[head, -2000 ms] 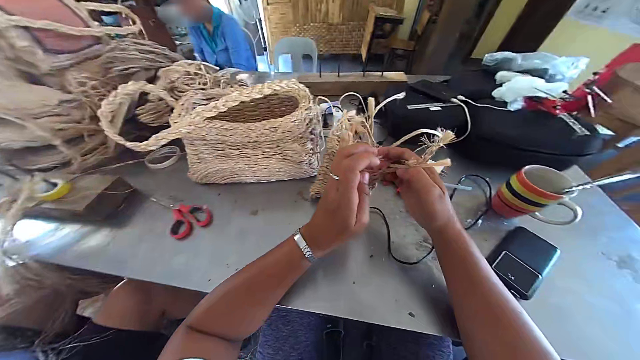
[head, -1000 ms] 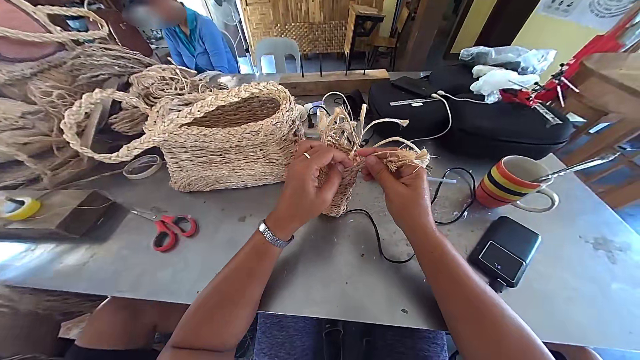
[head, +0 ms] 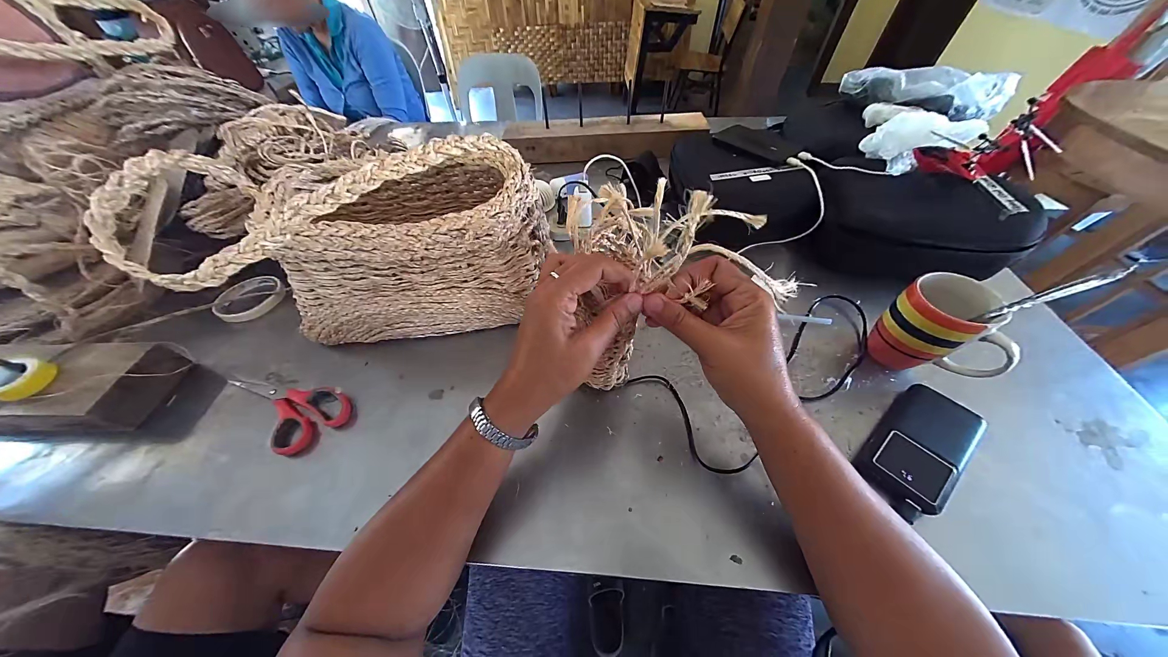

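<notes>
A small woven fiber piece [head: 610,358] with loose, frayed strand ends [head: 652,233] at its top stands between my hands. My left hand [head: 575,319] pinches fiber at its upper edge with thumb and forefinger. Touching it tip to tip, my right hand [head: 725,328] grips a strand, and a frayed tuft pokes out between its fingers. The exact spot they pinch is partly hidden by the fingertips. Left of the hands stands a larger woven fiber bag [head: 411,283] with a braided handle [head: 164,269]. Red-handled scissors [head: 308,420] lie open on the metal table.
A striped mug [head: 926,324], a power bank [head: 920,452] and a black cable [head: 689,438] are at the right. Black cases [head: 922,219] lie behind. Tape rings [head: 248,299], a wooden block [head: 100,388] and fiber bundles [head: 173,100] are at the left. A person [head: 351,64] sits beyond the table.
My hands have come together, fingertips touching at the small woven piece; a second ago they were slightly apart, with a reddish strand between them.
</notes>
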